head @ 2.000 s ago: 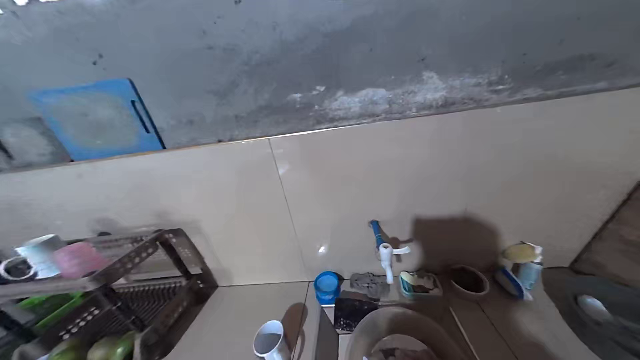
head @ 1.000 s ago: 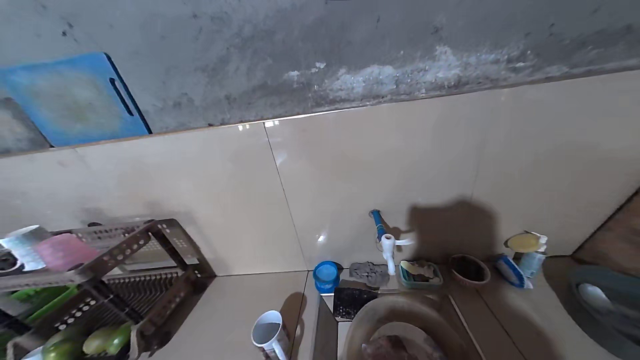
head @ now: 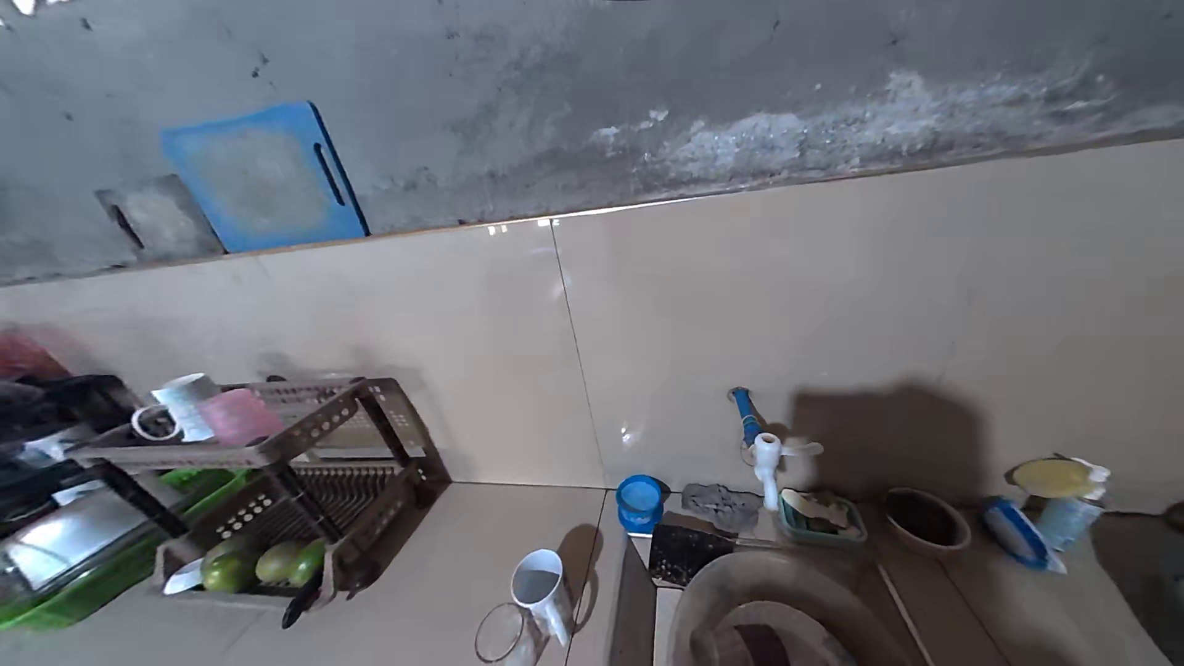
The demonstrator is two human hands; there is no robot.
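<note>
Neither my left hand nor my right hand is in the head view. A white plastic tap (head: pixel 767 462) on a blue pipe comes out of the tiled wall above a large round basin (head: pixel 708 601), which is cut off by the bottom edge and has a smaller round vessel (head: pixel 795 622) inside. Left of the basin lie a dark scraper-like tool (head: pixel 686 555) and a grey cloth or pad (head: pixel 720 505), near a blue round container (head: pixel 639 504). A white mug (head: pixel 539 585) and a clear glass (head: pixel 504 636) are together on the tiled counter.
At left stands a brown plastic dish rack (head: pixel 319 435) with cups above and green fruit (head: pixel 229 566) below. A blue cutting board (head: pixel 264 180) leans on the wall. Right of the tap are a soap tray (head: pixel 821 516), a brown bowl (head: pixel 927 520), a blue brush (head: pixel 1017 534) and a bottle (head: pixel 1070 521).
The view has shifted, and the clear glass beside the white mug now shows. Nothing else has plainly moved.
</note>
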